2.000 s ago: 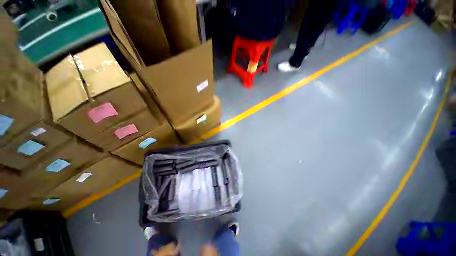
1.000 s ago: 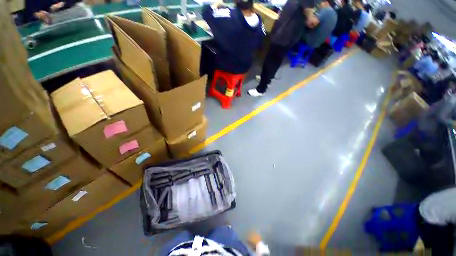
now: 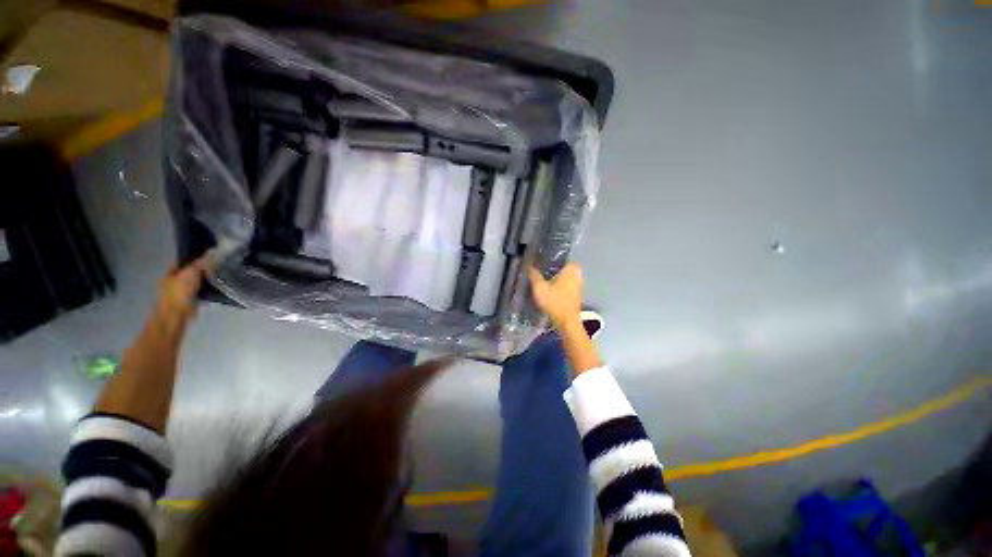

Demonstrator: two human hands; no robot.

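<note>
A large black tote [image 3: 602, 87] with a clear plastic liner bag [image 3: 196, 131] draped over its rim is in front of me. Dark tube shells [image 3: 475, 207] lie inside along the sides, around pale white sheets or bags [image 3: 375, 212] in the middle. My left hand [image 3: 183, 285] grips the tote's near left corner with the liner. My right hand [image 3: 558, 292] grips its near right side at the liner. The fingers are partly hidden by the rim and film.
Black totes [image 3: 49, 239] stand at the left. Cartons [image 3: 98, 54] are at the upper left. A blue stool [image 3: 854, 522] is at the lower right. Yellow lines [image 3: 827, 430] cross the grey floor. Hair covers part of the lower view.
Both hands have come onto the tote, which appears much larger and nearer. The view has tipped down, so the people, conveyor and red stool have left the picture.
</note>
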